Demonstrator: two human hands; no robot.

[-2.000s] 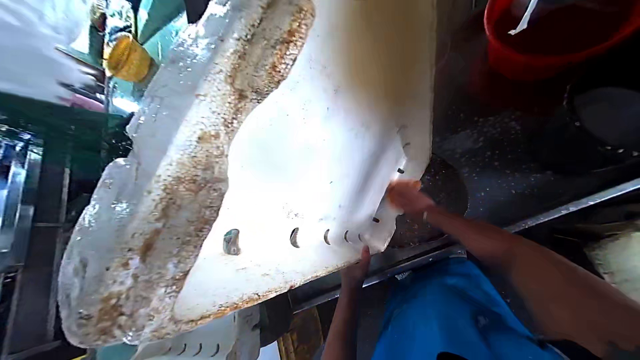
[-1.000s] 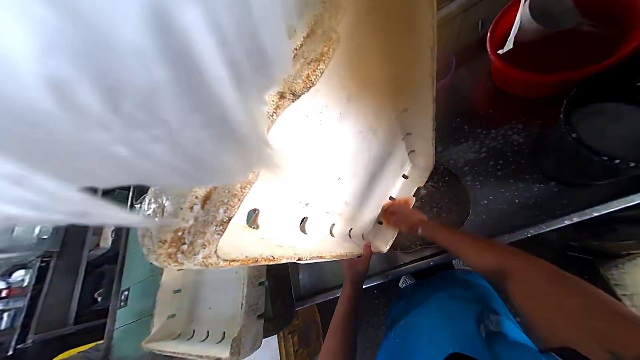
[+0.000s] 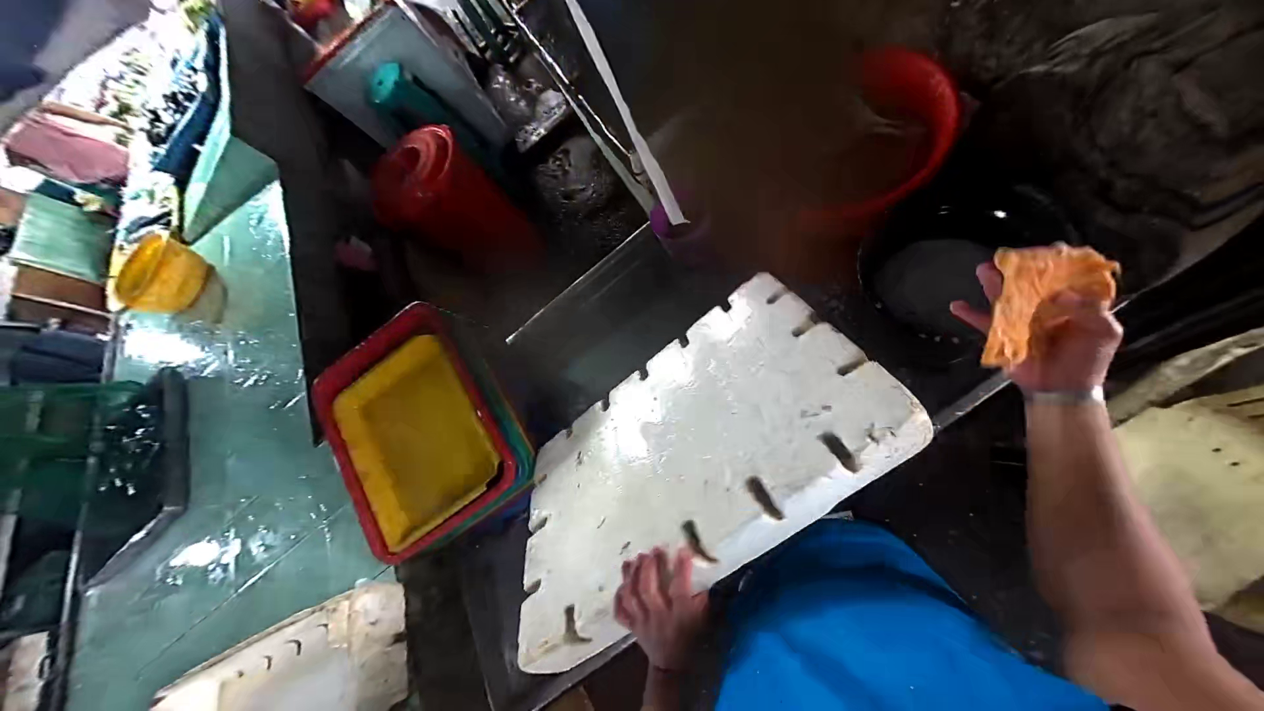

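A white slotted plastic crate or tray [image 3: 691, 425] lies with a broad flat face up in front of my body, its long near side by my blue top. My left hand [image 3: 664, 604] rests on its near edge, fingers over the rim beside a slot. My right hand [image 3: 1066, 341] is raised to the right, off the crate, and holds an orange cloth [image 3: 1052, 291] close to a dark basin [image 3: 938, 281]. Thumb and one finger stick out to the left of the cloth.
Stacked rectangular tubs [image 3: 415, 444], yellow inside red, stand left of the crate. Behind are a red round tub [image 3: 913, 138] and a red cylindrical container [image 3: 444, 197]. A yellow bucket [image 3: 163, 275] stands on the wet green surface [image 3: 237, 395]. Another pale slotted crate [image 3: 306, 662] lies lower left.
The crate, earlier tilted up with its inside showing, now lies with a flat face up. My right hand has come off it with the orange cloth. The view has shifted.
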